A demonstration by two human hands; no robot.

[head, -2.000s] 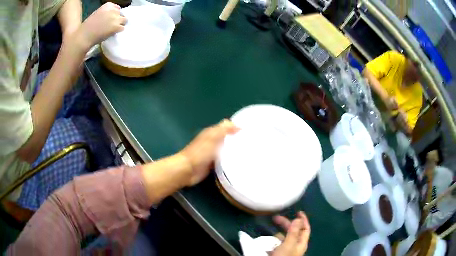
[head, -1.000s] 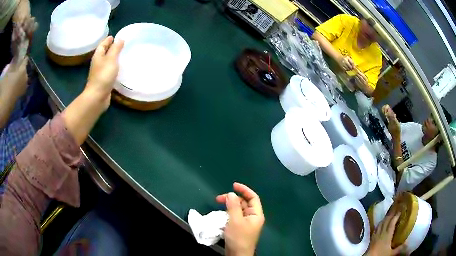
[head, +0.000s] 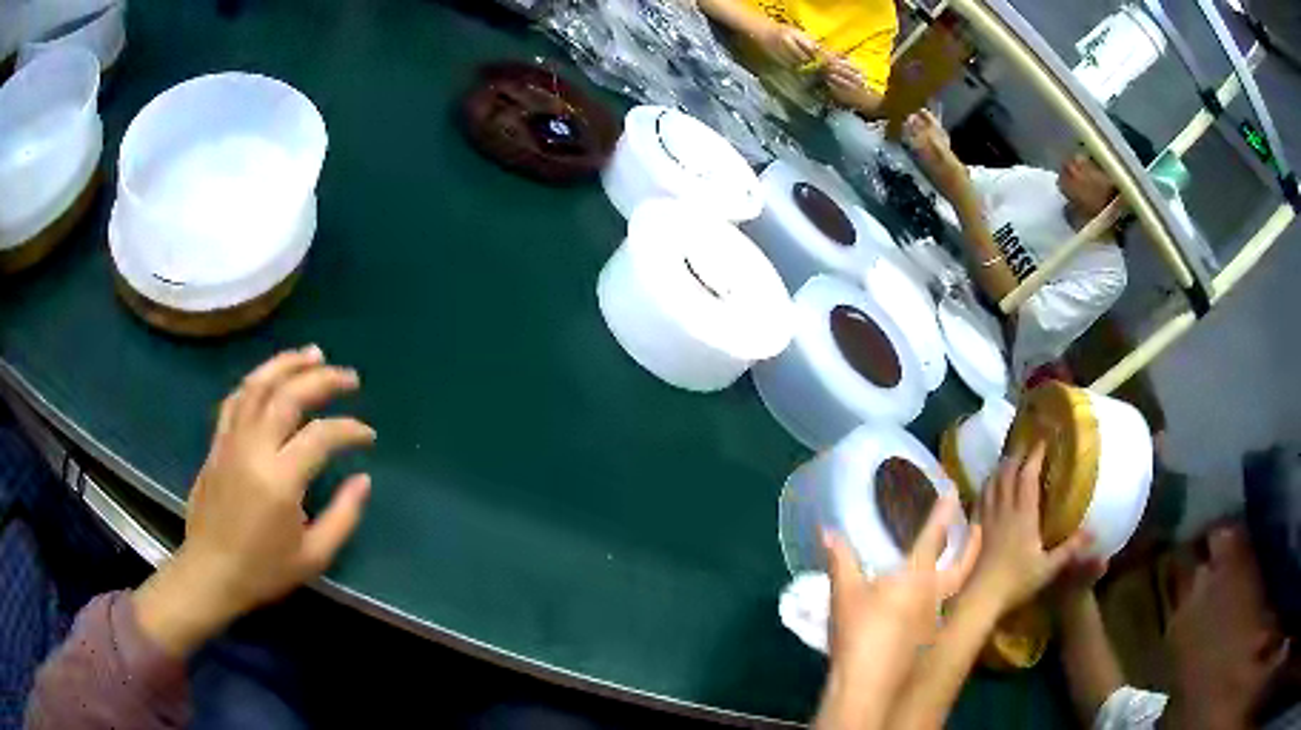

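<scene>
My left hand [head: 264, 492] is empty over the near edge of the green table, fingers spread. My right hand [head: 882, 606] is at the lower right, fingers over a frosted drum with a dark brown oval [head: 835, 499]; I cannot tell how firmly it touches the drum. A crumpled white wiping cloth [head: 806, 609] is held at that hand's outer side, partly hidden. A white tank on a light wood-grain base [head: 214, 214] stands at the upper left, apart from my left hand.
More white tanks [head: 43, 143] stand far left. Frosted drums [head: 842, 357], white tanks [head: 692, 300] and a dark base [head: 535, 121] lie ahead, with clear bags [head: 642, 57] behind. Another person's hands [head: 1013, 542] hold a wood-grain based unit at the right.
My left hand has let go of the white tank on its base and drawn back towards the near edge. My right hand has moved right with the cloth to the frosted drum. The view has turned right.
</scene>
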